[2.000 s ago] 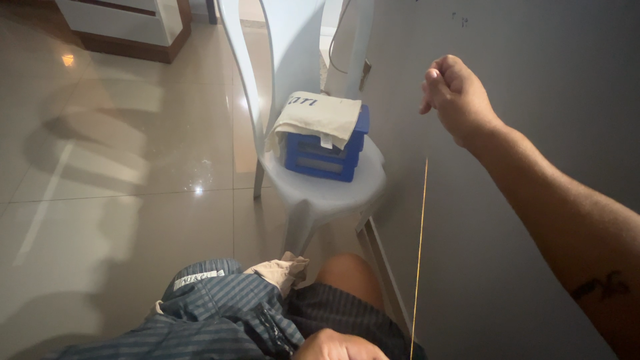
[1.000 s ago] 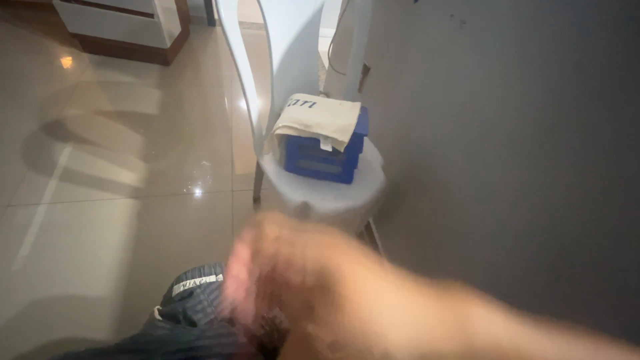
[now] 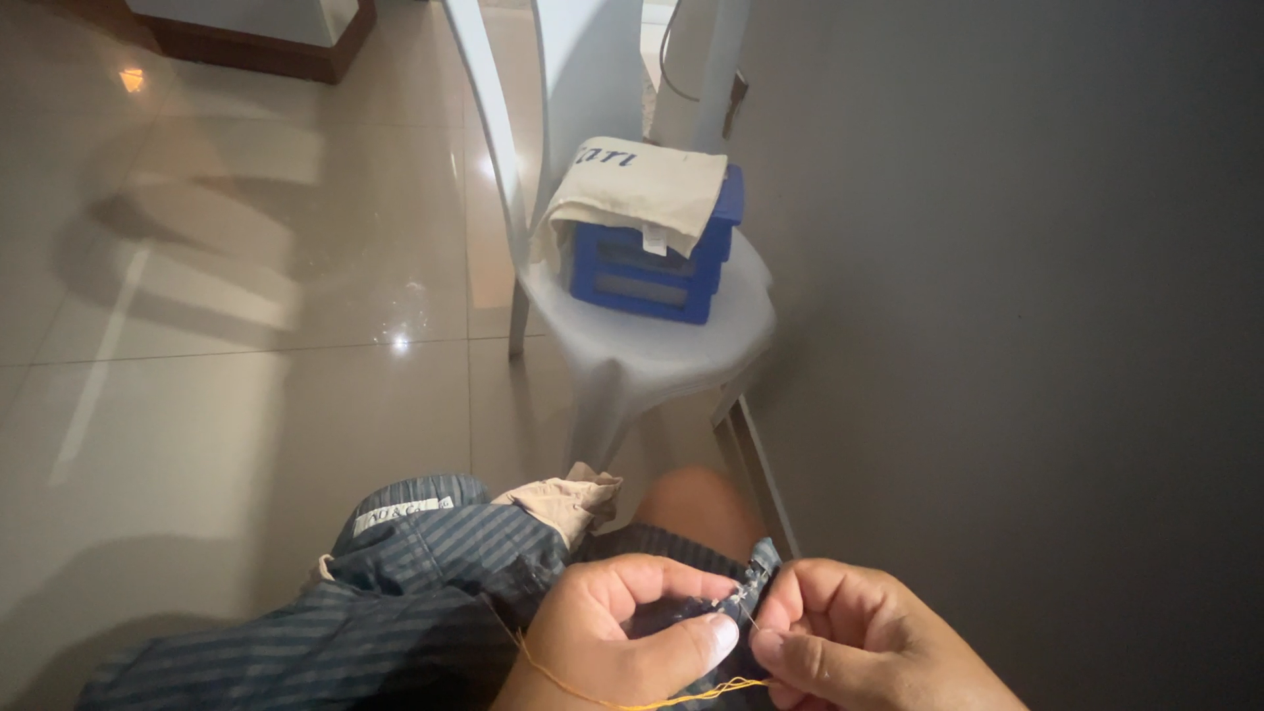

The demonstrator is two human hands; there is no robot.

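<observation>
At the lower right, my left hand (image 3: 632, 632) pinches the edge of a dark blue striped cloth garment (image 3: 415, 573) between thumb and forefinger. Close beside it, my right hand (image 3: 839, 632) holds a thin sewing needle (image 3: 749, 618) at that edge, its fingertips closed together. A yellow thread (image 3: 681, 699) runs from near my right fingers across below my left hand and up over its wrist. The garment lies across the lap, with a white label (image 3: 405, 513) bearing writing and a beige cloth part (image 3: 563, 502).
A white plastic chair (image 3: 652, 360) stands ahead, holding a blue plastic drawer box (image 3: 642, 286) with a folded cream cloth bag (image 3: 642, 188) over it. A grey wall (image 3: 1017, 296) rises on the right. A cabinet (image 3: 267, 39) stands at the upper left on the tiled floor.
My right hand was raised at the right with the yellow thread drawn taut, then swept down across the lap; now it is beside my left hand at the cloth and the thread hangs loose.
</observation>
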